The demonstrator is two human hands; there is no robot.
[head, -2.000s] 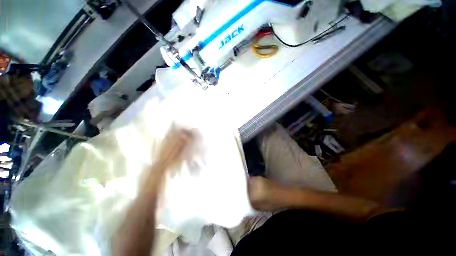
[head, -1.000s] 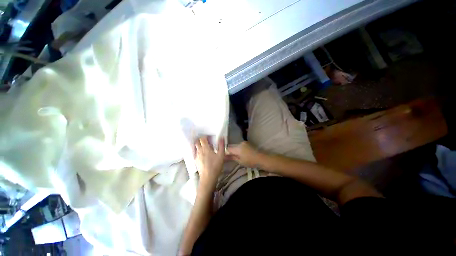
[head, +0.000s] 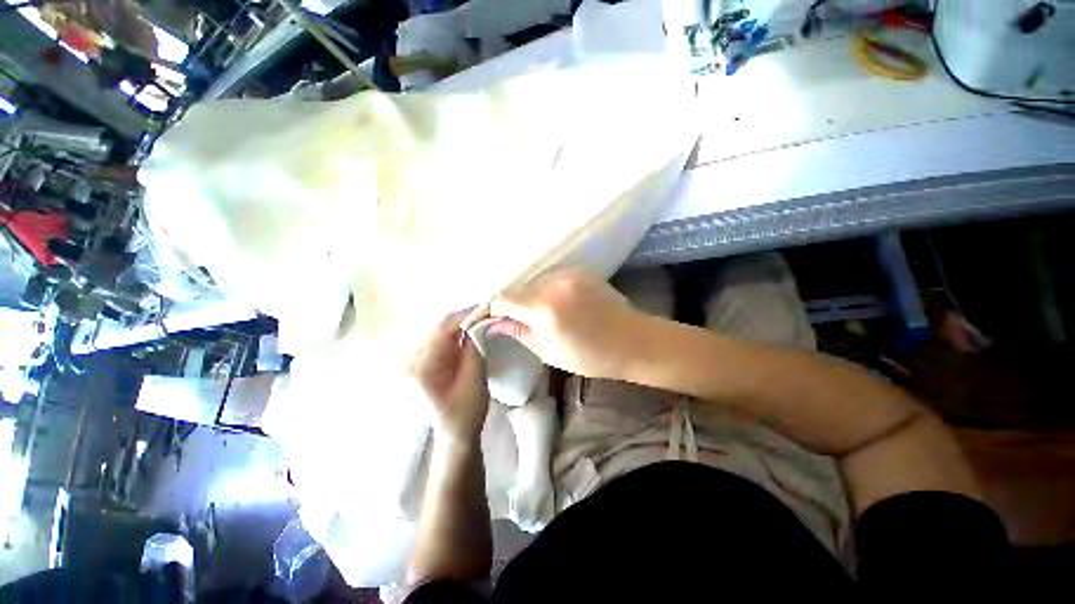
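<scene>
A large white and cream fabric panel (head: 401,201) lies over the machine table and hangs down onto my lap. My left hand (head: 454,372) and my right hand (head: 566,319) are close together and pinch its edge above my lap. The folded seam edge (head: 589,230) runs from my hands up towards the needle area (head: 731,41) of the sewing machine. Glare washes out much of the fabric near the needle. The fingertips partly hide the pinched edge.
The white table (head: 825,112) has a grey ruler-marked front edge (head: 849,207). A yellow-orange loop (head: 890,57) lies on it beside the white machine body (head: 1008,41) and a black cable. Cluttered equipment stands at the left. My beige-trousered legs are under the table edge.
The view has swung so the machine's needle area and yellow loop show again. Both hands hold the edge higher above the lap, and the edge now stretches in a straight line towards the needle.
</scene>
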